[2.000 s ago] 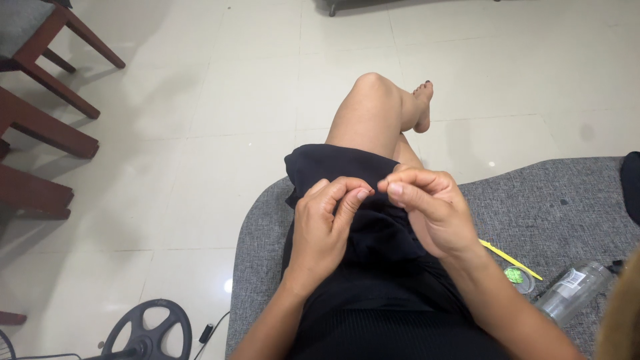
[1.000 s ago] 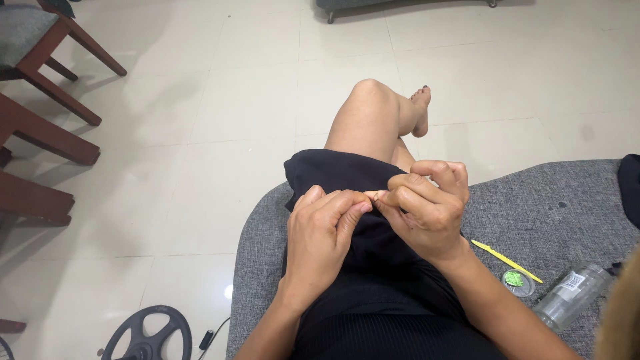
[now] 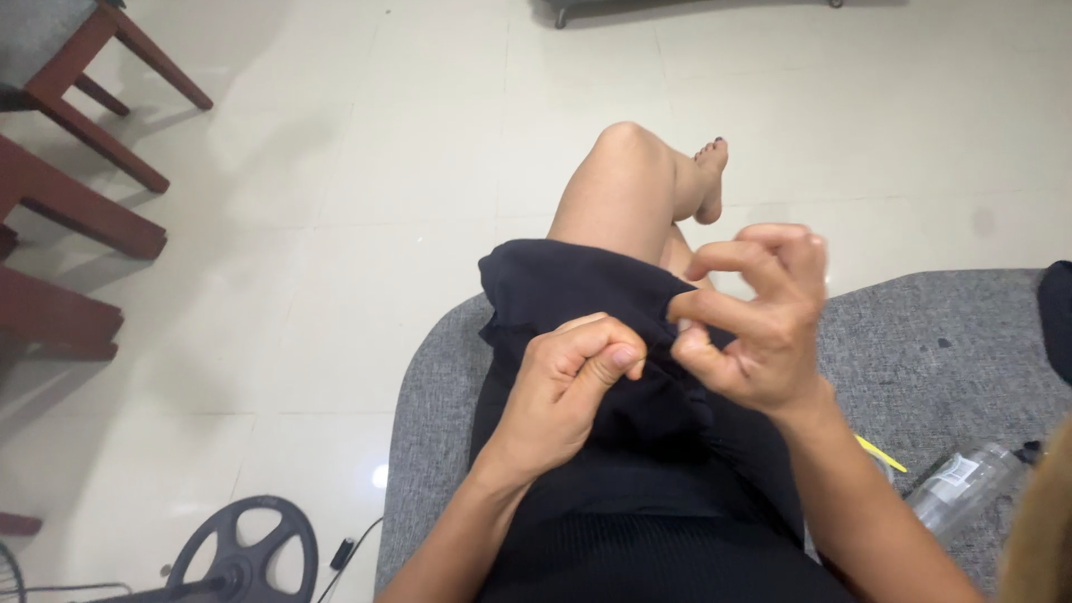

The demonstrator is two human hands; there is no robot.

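Above the dark cloth of the shorts over my lap, my left hand is curled with its thumb pressed on the bent index finger. Whether something thin lies in that pinch is too small to tell. My right hand is a little to the right and higher, apart from the left, with thumb and index fingertip close together and the other fingers bent and spread. No object shows clearly between its fingertips. Beyond my right forearm, a yellow stick-like tool and the edge of a small clear container are partly hidden.
A clear plastic bottle with a label lies on the grey fabric seat at right. Dark red wooden chair legs stand at left on the tiled floor. A black wheel-shaped base and a cable are at lower left.
My hands, close together at the fingertips one second ago, are now apart. The right hand has lifted away and its outer fingers have spread. The small container's green contents are now hidden by my right arm.
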